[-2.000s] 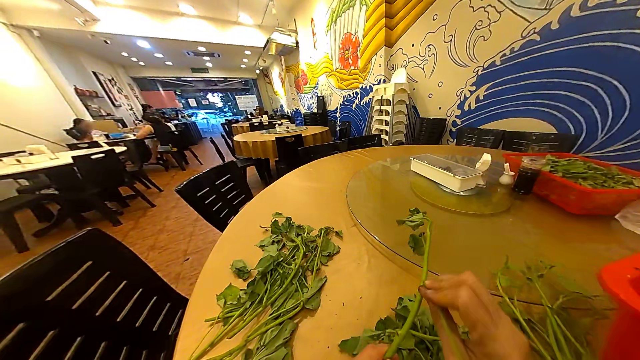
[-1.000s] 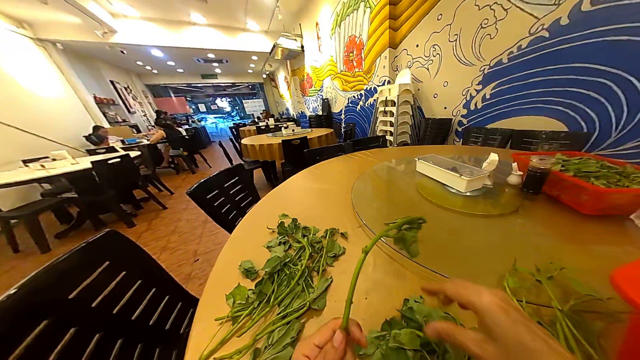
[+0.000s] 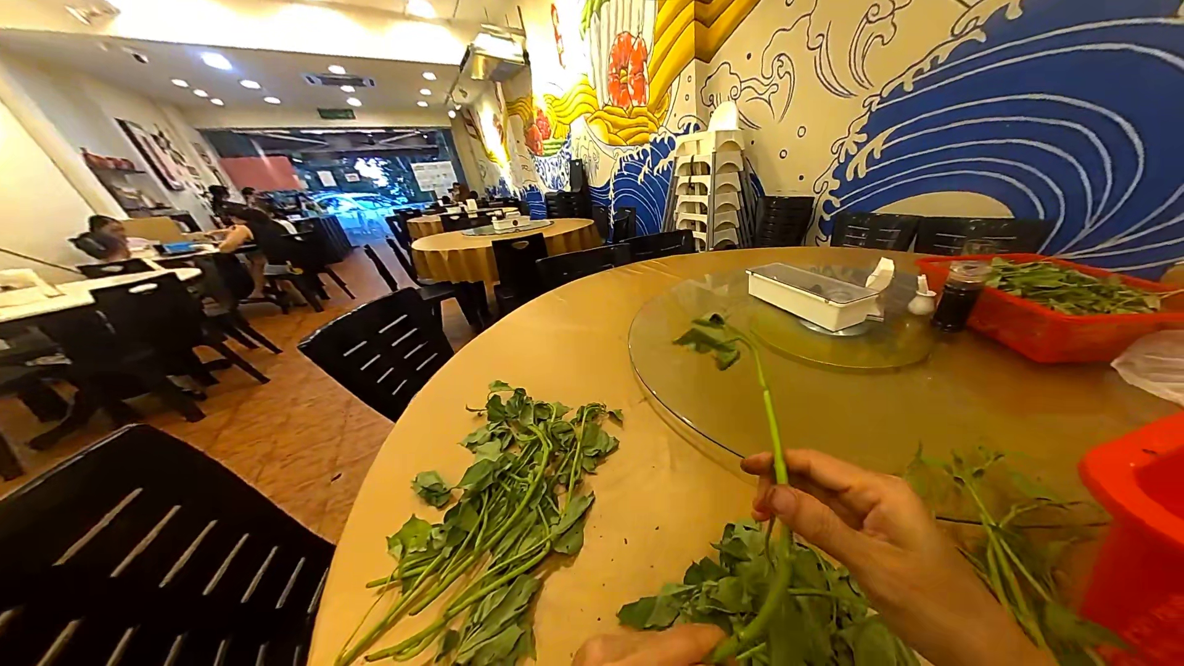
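My right hand pinches the upper part of a green leafy stem, which stands upright with a leaf drooping at its tip. At the bottom edge, my left hand is at the lower end of the same stem, its fingers partly cut off by the frame. Beneath both hands lies a heap of green leaves. A pile of leafy stems rests on the round table to the left. More thin stems lie right of my right hand.
A glass turntable carries a white lidded box, a small white pot and a dark sauce jar. Behind stands a red basket of greens. A red container is at right. Black chairs stand left; people sit farther off.
My right hand has come back to the stem, which it was apart from one second ago. The stem has moved rightward, and its leafy tip now points left instead of right.
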